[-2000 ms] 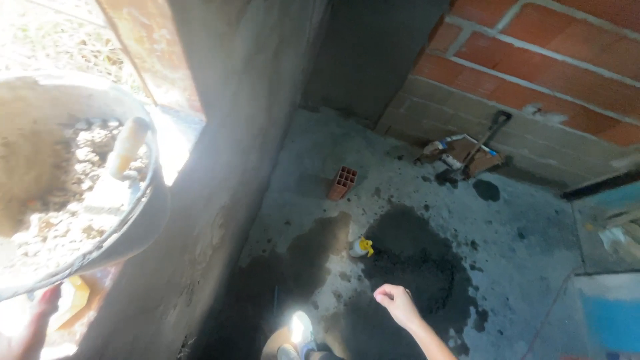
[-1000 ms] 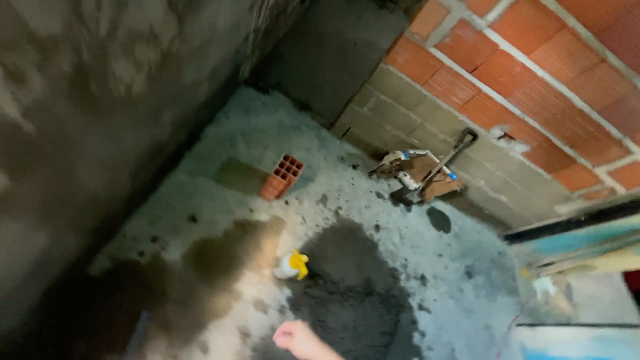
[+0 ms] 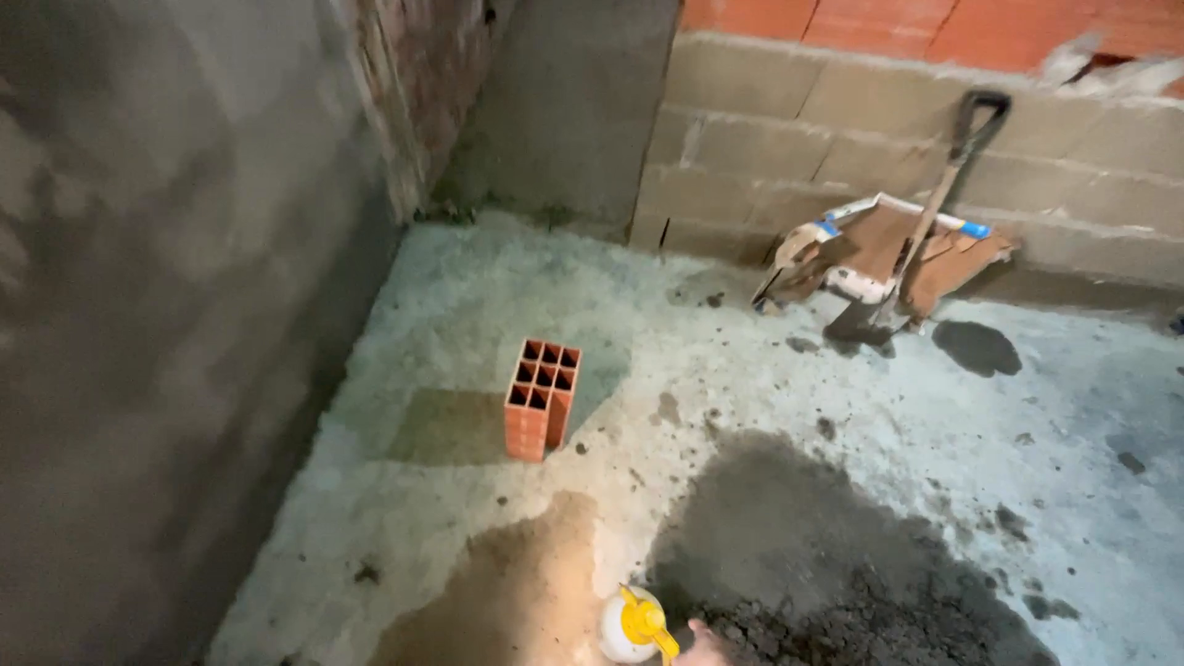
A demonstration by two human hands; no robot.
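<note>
At the bottom edge, part of my right hand (image 3: 701, 645) reaches the yellow nozzle of a white spray bottle (image 3: 625, 631) that stands on the concrete floor. Whether the fingers are closed on it is not plain, since most of the hand is cut off. My left hand is out of view. Wet dark mortar (image 3: 814, 573) lies spread on the floor right beside the bottle. A hollow red clay brick (image 3: 536, 407) stands upright farther off, its holes facing up.
A shovel (image 3: 934, 199) leans on the block wall (image 3: 740, 83), its blade by a torn paper sack (image 3: 869, 240). A dark plastered wall (image 3: 166, 277) runs along the left. Damp patches mark the floor (image 3: 444, 296).
My right hand has come to the spray bottle; it was apart from it before. The bucket with a trowel, seen at the left two seconds ago, is out of view. The view has swung strongly.
</note>
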